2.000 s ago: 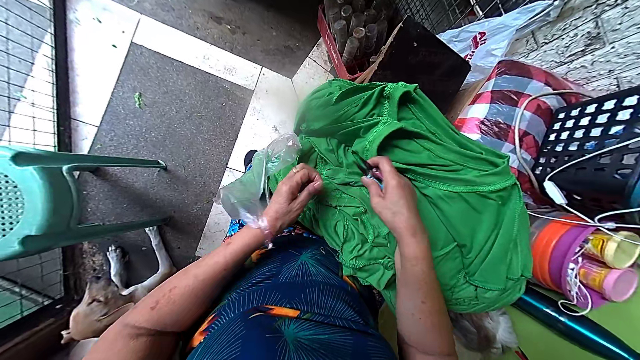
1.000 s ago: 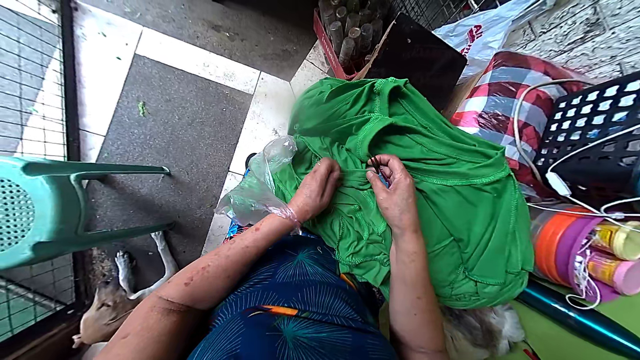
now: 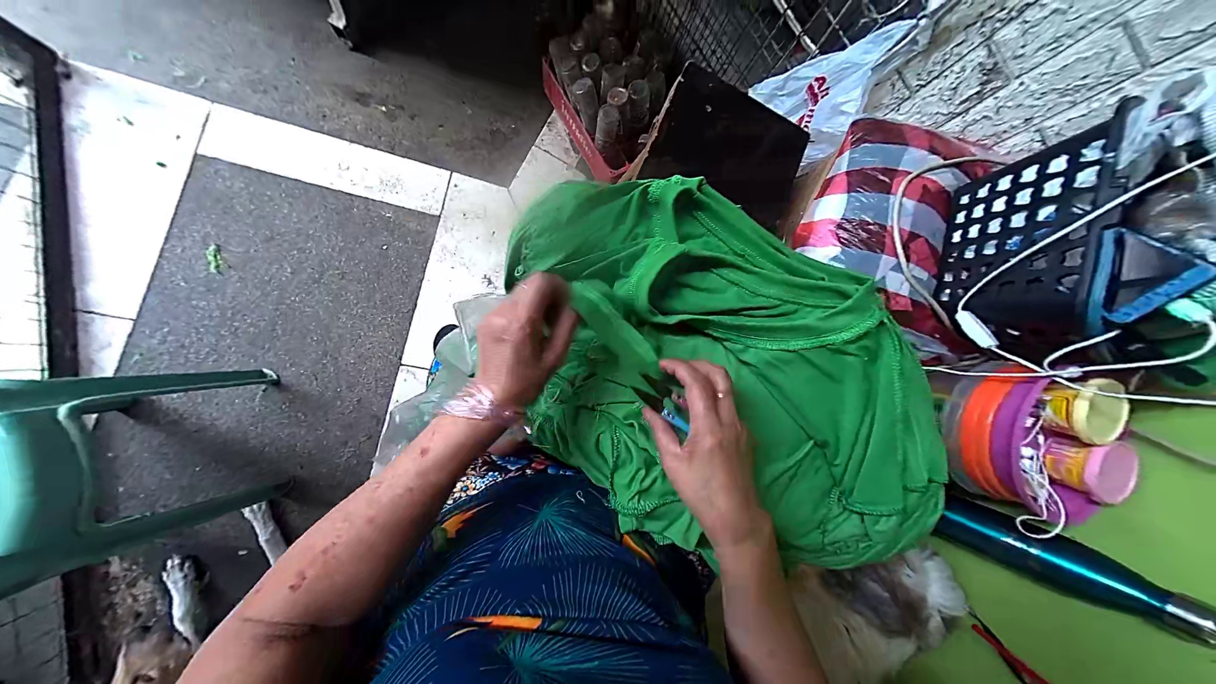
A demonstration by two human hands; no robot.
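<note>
A heap of green knit cloth (image 3: 779, 408) with stitched seams lies over my lap and the table's edge. My left hand (image 3: 527, 337), blurred, pinches a raised strip of the cloth at the heap's left side. Lower and to the right, my right hand (image 3: 701, 432) holds a small tool with a blue part, mostly hidden by the fingers, against the cloth. Its exact kind cannot be told. A clear plastic bag (image 3: 418, 418) is beside my left wrist, partly behind it.
A green plastic stool (image 3: 57, 475) stands left, with a dog's paws (image 3: 185, 589) below. Glass bottles (image 3: 613, 95) fill a red crate ahead. At right are a black basket (image 3: 1035, 218), white cables, stacked colourful containers (image 3: 997, 437) and a teal metallic bottle (image 3: 1064, 560). Fur (image 3: 874, 608) shows below the cloth.
My left hand has moved up and left from beside my right hand, and a strip of green cloth is now lifted between them. My right hand has stayed at the cloth.
</note>
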